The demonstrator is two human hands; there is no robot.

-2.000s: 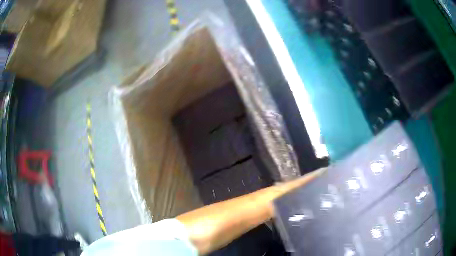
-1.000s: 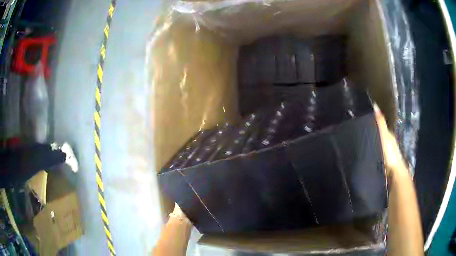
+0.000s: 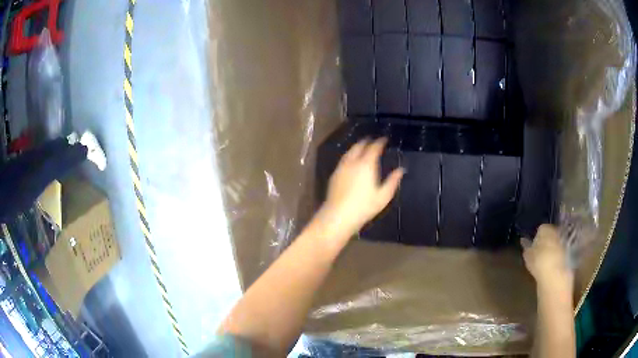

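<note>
A large brown shipping carton (image 3: 420, 280) stands open in front of me, with a clear crinkly liner (image 3: 594, 140) along its walls and rim. Rows of black retail boxes (image 3: 423, 77) lie in its far part. A nearer row of black boxes (image 3: 455, 199) stands inside, its narrow side with small white marks facing up. My left hand (image 3: 360, 182) is over the left part of this nearer row, fingers spread, holding nothing. My right hand (image 3: 546, 248) is at the row's right end beside the liner; its fingers are partly hidden and its grip is unclear.
Yellow-and-black tape (image 3: 136, 168) runs along the grey floor on the left. A red plastic stool (image 3: 35, 28) is at the upper left. A person's dark-clothed leg and light shoe (image 3: 91, 150) show at the left. A smaller brown carton (image 3: 84, 245) stands below it.
The row of black boxes that both hands held above the carton is now down inside it. My left hand has let go and moved up over the row. The view is closer into the carton.
</note>
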